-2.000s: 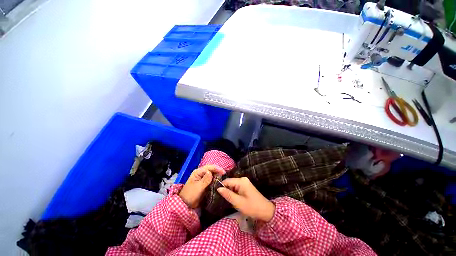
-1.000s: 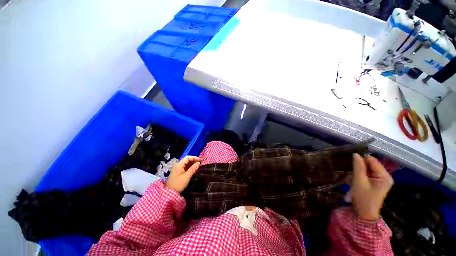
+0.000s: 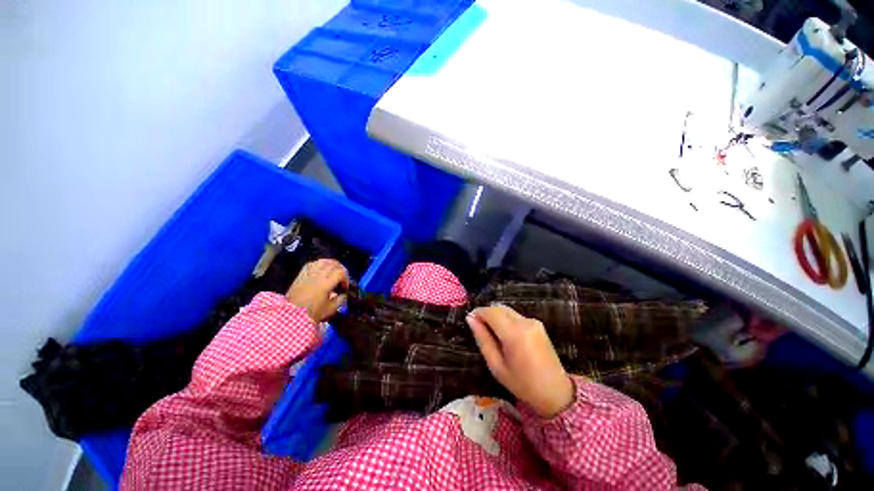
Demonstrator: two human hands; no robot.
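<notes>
A dark brown plaid garment piece (image 3: 412, 355) lies across the lap and stretches right to below the table edge. My left hand (image 3: 321, 288) grips its left edge near the rim of the blue crate (image 3: 220, 216). My right hand (image 3: 517, 355) pinches the upper edge of the cloth above the middle of the lap. The cloth hangs between the two hands and over the crate's near side. Both hands are bare. No tool can be made out in either hand.
A white table (image 3: 575, 115) holds scissors with red and yellow handles (image 3: 820, 253), thread scraps (image 3: 736, 203) and a sewing machine (image 3: 815, 96). Closed blue crates (image 3: 369, 58) stand behind. Dark cloth (image 3: 105, 384) hangs over the open crate's left side. More plaid cloth (image 3: 757, 412) lies at lower right.
The cloth has shifted left toward the crate. My left hand has moved left and up with its edge. My right hand has come back from the far right to the middle.
</notes>
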